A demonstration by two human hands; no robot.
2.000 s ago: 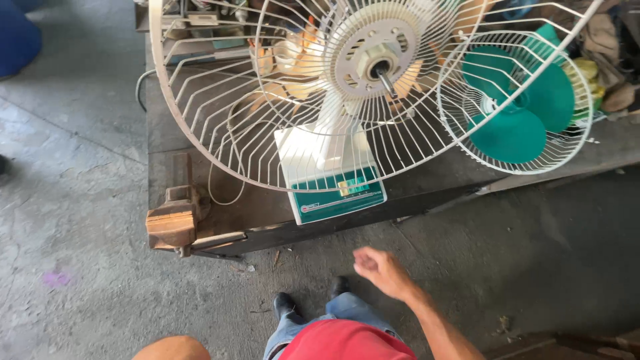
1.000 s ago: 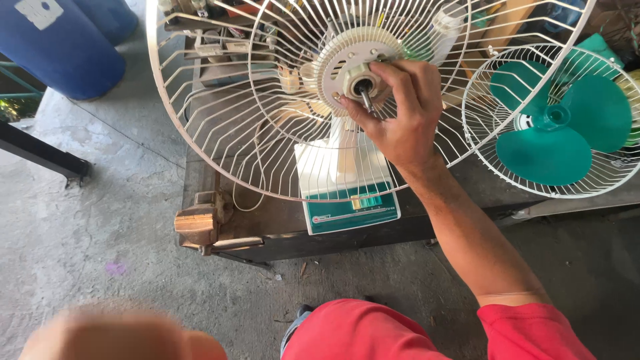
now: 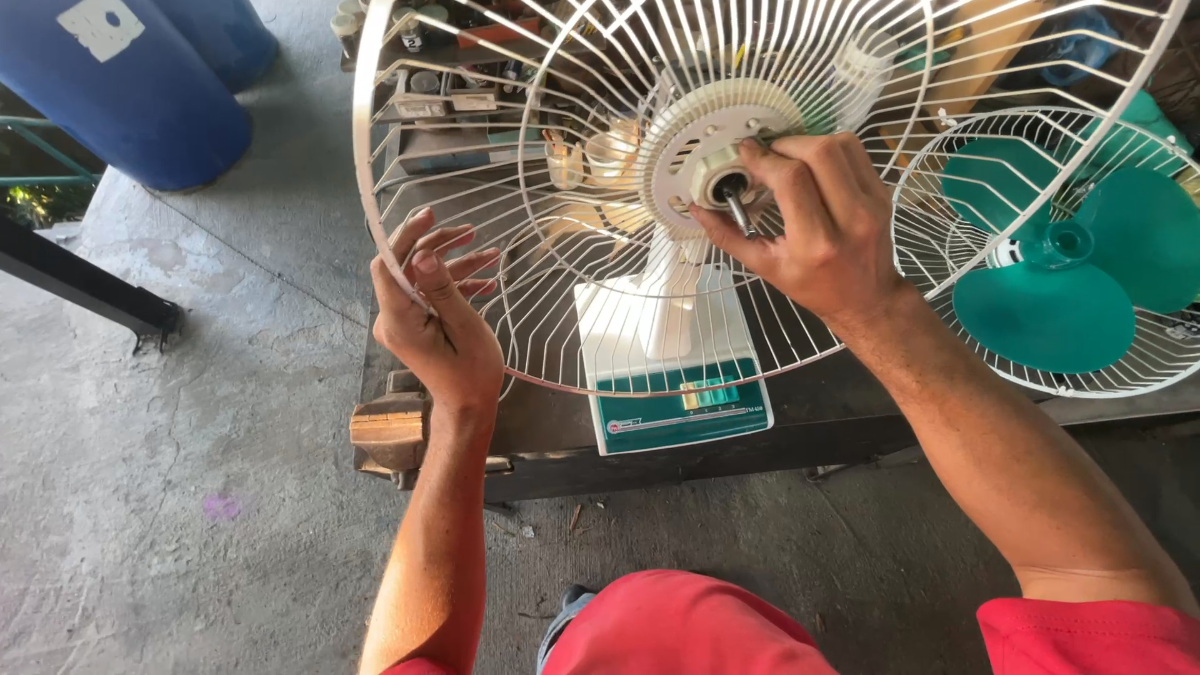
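A white wire rear fan guard (image 3: 600, 386) is mounted on a desk fan whose white and green base (image 3: 689, 427) stands on a dark workbench. My right hand (image 3: 816, 211) grips the cream plastic ring nut (image 3: 714, 173) at the guard's centre, its thumb and fingers around the nut. The metal motor shaft (image 3: 741, 214) sticks out through the nut. At the guard's left rim is my left hand (image 3: 436, 309), the rim lying across its palm and its fingers spread behind or among the wires; how firmly it grips cannot be told.
A second wire guard (image 3: 1059, 386) with a green fan blade (image 3: 1045, 314) lies at the right of the workbench (image 3: 553, 436). A bench vise (image 3: 394, 427) sits at the bench's left corner. Small parts and containers lie behind the guard. Blue drums (image 3: 141, 94) stand at upper left.
My right hand was off the fan two seconds ago, then came to the nut, where it remains. My left hand has risen from the lower left to the guard's left rim.
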